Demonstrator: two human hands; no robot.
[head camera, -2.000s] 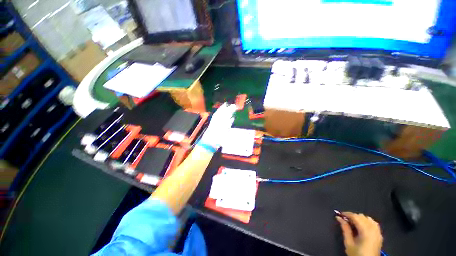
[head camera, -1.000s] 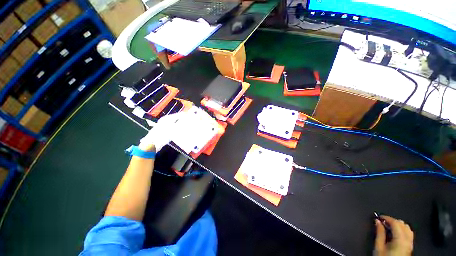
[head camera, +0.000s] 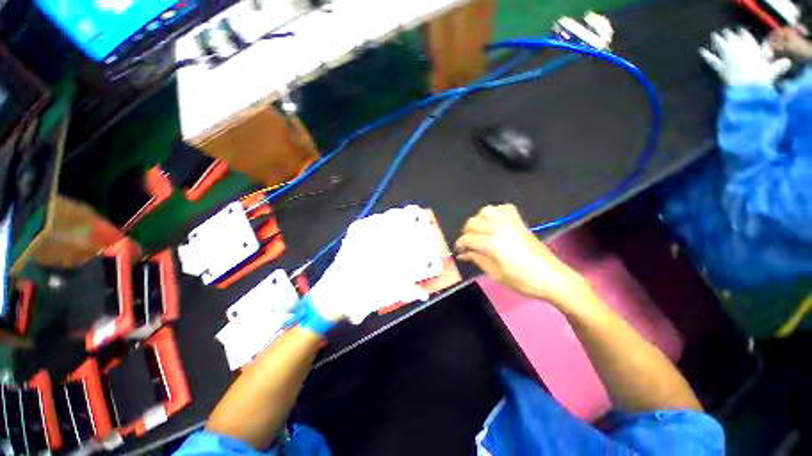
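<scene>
My left hand (head camera: 378, 267), in a white glove with a blue wrist strap, lies over a white-plated unit (head camera: 422, 233) on a red pad at the mat's front edge. Glove and plate are both white, so its fingers are hard to make out. My bare right hand (head camera: 509, 251) is at that unit's right edge, fingers pinched at the end of a blue cable (head camera: 579, 219); the plug is mostly hidden. Two more white-plated units, one at the left rear (head camera: 223, 242) and one beside my left wrist (head camera: 260, 313), lie on red pads with blue cables running to them.
Black units with red pads (head camera: 147, 378) stand at the left. A white riser shelf (head camera: 294, 53) and monitor (head camera: 133, 22) are behind. A black mouse (head camera: 507, 145) lies on the mat. Another person's gloved hand (head camera: 743, 58) and blue sleeve are at the right. Something pink (head camera: 583, 325) is below the edge.
The view has swung right. My left hand has brought a white unit and red pad from the stacks to the right of the cabled units. My right hand has come to its edge.
</scene>
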